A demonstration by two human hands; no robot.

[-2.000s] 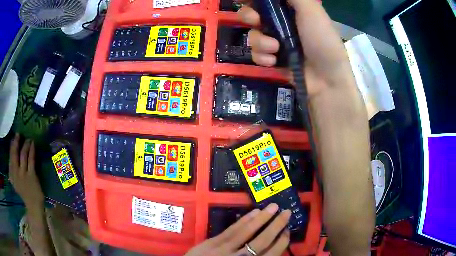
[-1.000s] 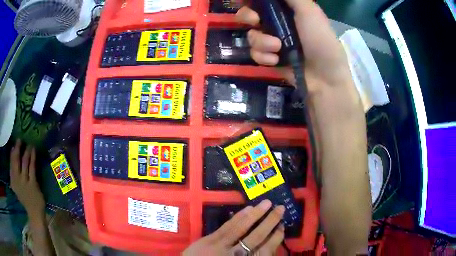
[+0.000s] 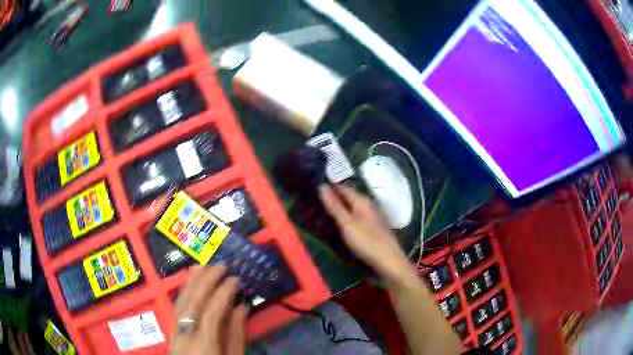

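My left hand (image 3: 208,308), with a ring, holds the keypad end of a black feature phone (image 3: 194,229). The phone has yellow film on its front and lies slanted over the right column of the red tray (image 3: 267,191). A thin black cable (image 3: 305,310) runs from near its lower end. My right hand (image 3: 361,229) is right of the tray, fingertips beside a blurred dark object (image 3: 302,173) and just below a white-faced printed block (image 3: 332,158), possibly a battery. Whether it holds either cannot be told.
Yellow-filmed phones (image 3: 111,270) fill left slots and back-up phones (image 3: 166,166) right slots. A label sheet (image 3: 135,331) lies in a lower slot. A white mouse (image 3: 387,191), a pale block (image 3: 288,80), a monitor (image 3: 513,104) and small red trays (image 3: 486,295) are at right.
The view has swung right. My right hand has moved from above the tray to its right side, and the scanner is no longer clearly seen in it. My left hand still holds the phone.
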